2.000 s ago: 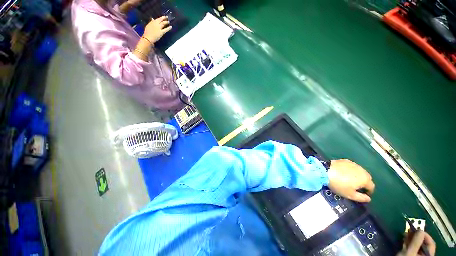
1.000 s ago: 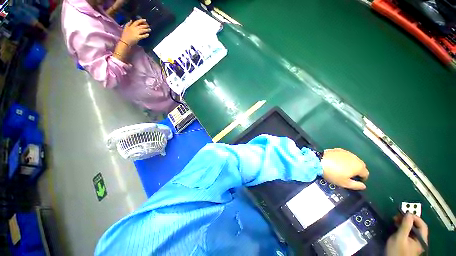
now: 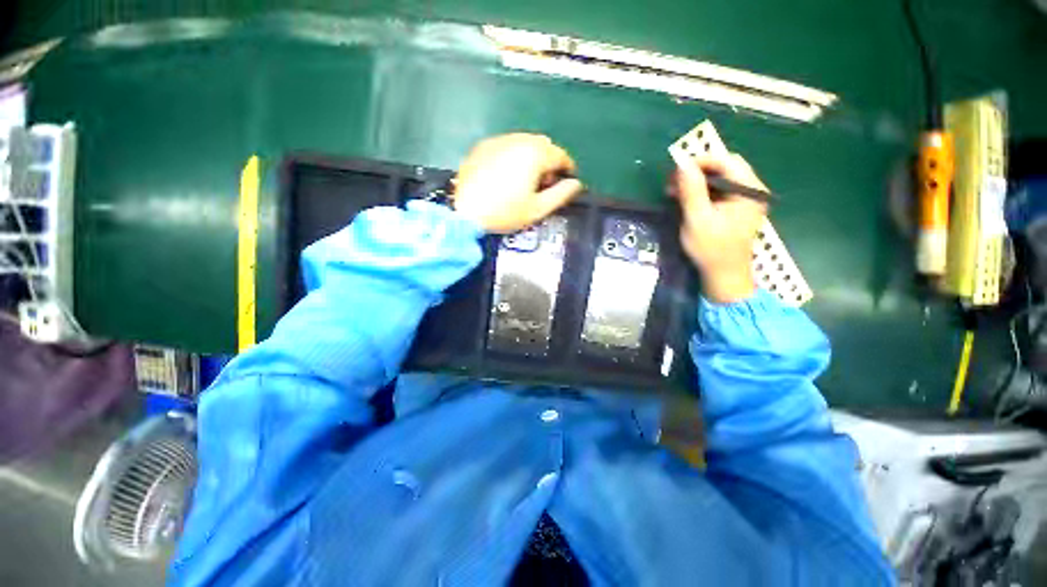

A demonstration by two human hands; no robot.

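Note:
A black tray [image 3: 580, 298] lies in front of me with a phone housing [image 3: 529, 281] in one slot and another phone housing [image 3: 623, 287] in the slot at its right. My left hand [image 3: 513, 184] rests over the tray's back edge, fingers curled near the first housing's camera end; I cannot tell if it holds anything. My right hand [image 3: 721, 226] holds a dark pen-like tool, possibly tweezers [image 3: 741, 189], over a white strip with dark dots [image 3: 783, 268]. The hand covers the strip's middle.
Two long pale strips [image 3: 666, 78] lie behind the tray. An orange-handled tool [image 3: 933, 195] and a yellow perforated block [image 3: 978, 201] are at the right. Yellow tape [image 3: 248, 252] is left of the tray. A white fan [image 3: 140, 493] and a white rack [image 3: 52, 229] are at the left.
The view has swung right and now looks down on the tray. My right hand and the dotted strip are now well inside the picture. The orange tool has come into view.

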